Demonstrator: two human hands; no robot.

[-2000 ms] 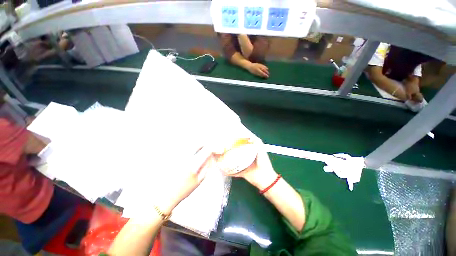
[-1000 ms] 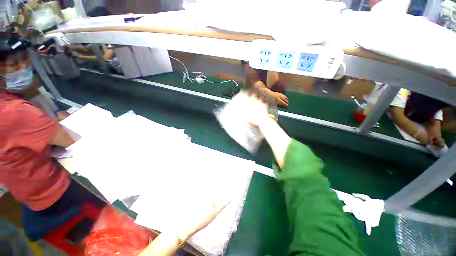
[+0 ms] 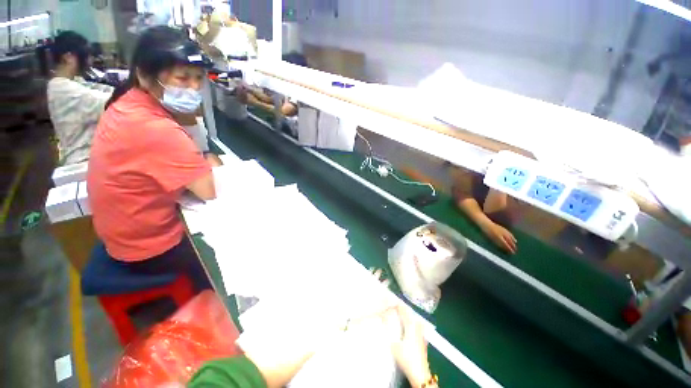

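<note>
A bagged cream cylindrical appliance (image 3: 426,261) lies tilted on the green belt, with dark marks at the bag's clear open end. Thick white bubble bag stacks (image 3: 280,246) cover the bench, washed out by glare. My left hand (image 3: 311,350) reaches in from the green sleeve at the bottom, low over the white bags. My right hand (image 3: 403,330) is beside it at the stack's near right edge, with a bracelet at the wrist. A pale, glossy bag surface (image 3: 352,360) lies between the arms. Glare hides most fingers and whether either hand grips anything.
A masked person in a red shirt (image 3: 140,178) sits at left on a stool. A shiny red plastic sack (image 3: 178,341) is at lower left. The pale belt rail (image 3: 458,360) runs diagonally. A power strip (image 3: 561,195) hangs from the overhead shelf; another person's hand (image 3: 500,236) rests beyond the belt.
The view has turned left. The bagged appliance my right hand carried over the belt now lies there, released. My right hand is back at the stack beside my left.
</note>
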